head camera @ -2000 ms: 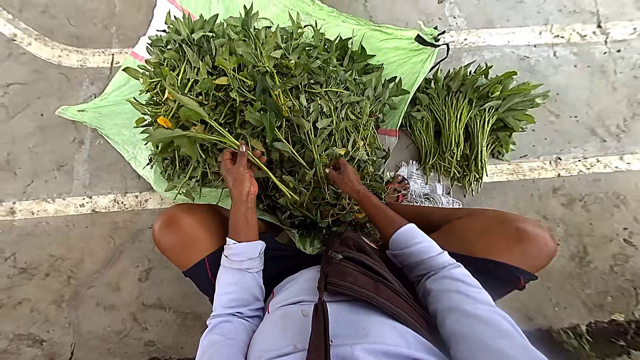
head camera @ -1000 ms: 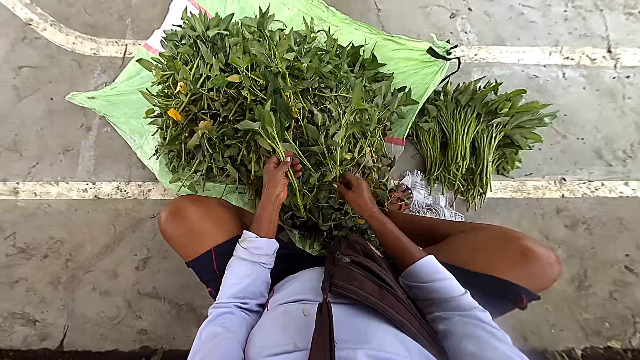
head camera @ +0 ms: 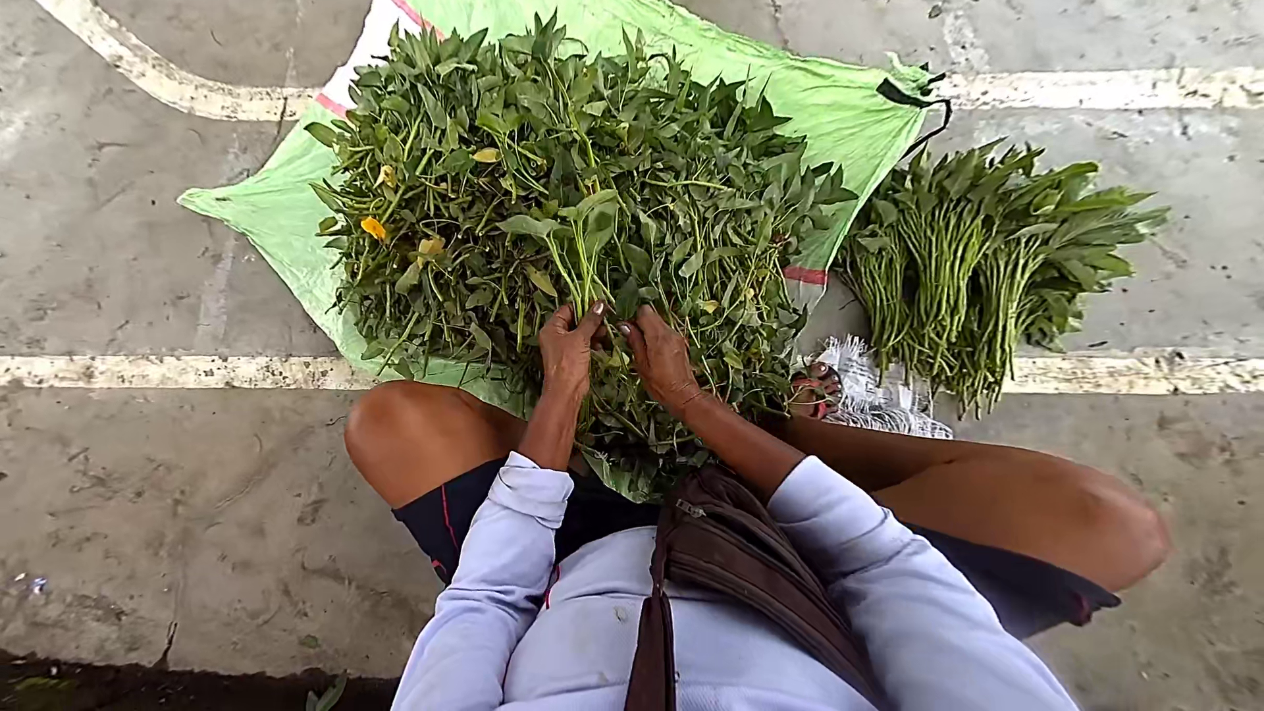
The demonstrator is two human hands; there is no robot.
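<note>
My left hand (head camera: 570, 341) grips a few leafy green stems (head camera: 583, 252) between thumb and fingers, their leaves pointing away from me. Close by on the right, my right hand (head camera: 660, 354) has its thumb and fingertips together at a leaf or stem among the greens; whether it grips one is unclear. Both hands are over the near part of a large heap of leafy greens (head camera: 474, 197), which has a few yellow leaves in it. Beneath the heap lies a spread light-green woven plastic sack (head camera: 849, 109).
Sorted bundles of long-stemmed greens (head camera: 948, 267) lie on the concrete floor (head camera: 197, 474) at the right. White frayed sacking strips (head camera: 874, 390) lie beside my foot (head camera: 816, 387). My bent knees flank the heap, and a brown waist bag (head camera: 736, 553) rests on my lap.
My left hand held longer stems slanting to the lower right; now it holds a few upright ones. The two hands have come closer together.
</note>
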